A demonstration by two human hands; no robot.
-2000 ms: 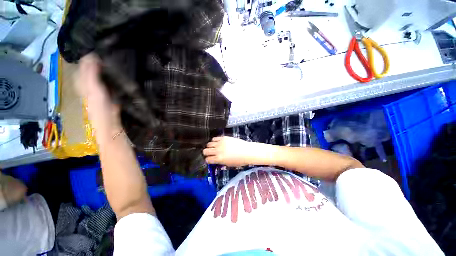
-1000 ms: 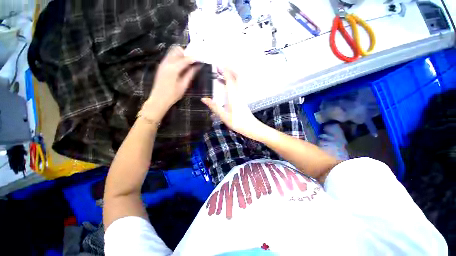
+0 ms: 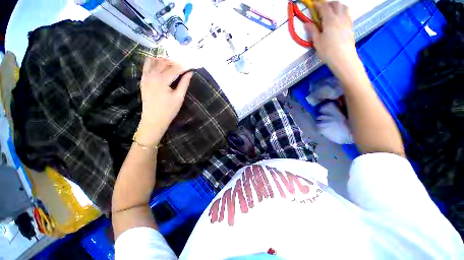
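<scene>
The dark plaid garment [image 3: 76, 101] lies spread over the left of the table, and its front edge hangs towards my lap. My left hand [image 3: 162, 94] lies on it just below the needle area, with thumb and fingers pinching a fold; the fingertips are beside the metal parts of the sewing machine [image 3: 127, 18]. My right hand [image 3: 333, 38] is at the upper right, its fingers around the handles of the scissors [image 3: 299, 33], one red and one yellow-orange. The scissors' blades are cut off by the top of the picture.
A blue-grey cylindrical attachment [image 3: 180, 31] stands beside the needle area. Blue and pink snips [image 3: 257, 16] and small metal parts [image 3: 220, 34] lie on the white table. Blue crates [image 3: 394, 66] stand below its front edge. Another pair of scissors [image 3: 45, 221] is at far left.
My right hand has left the garment's edge and moved up right to the scissors. My left hand has moved slightly left and down on the garment. The view has turned, showing more of the machine.
</scene>
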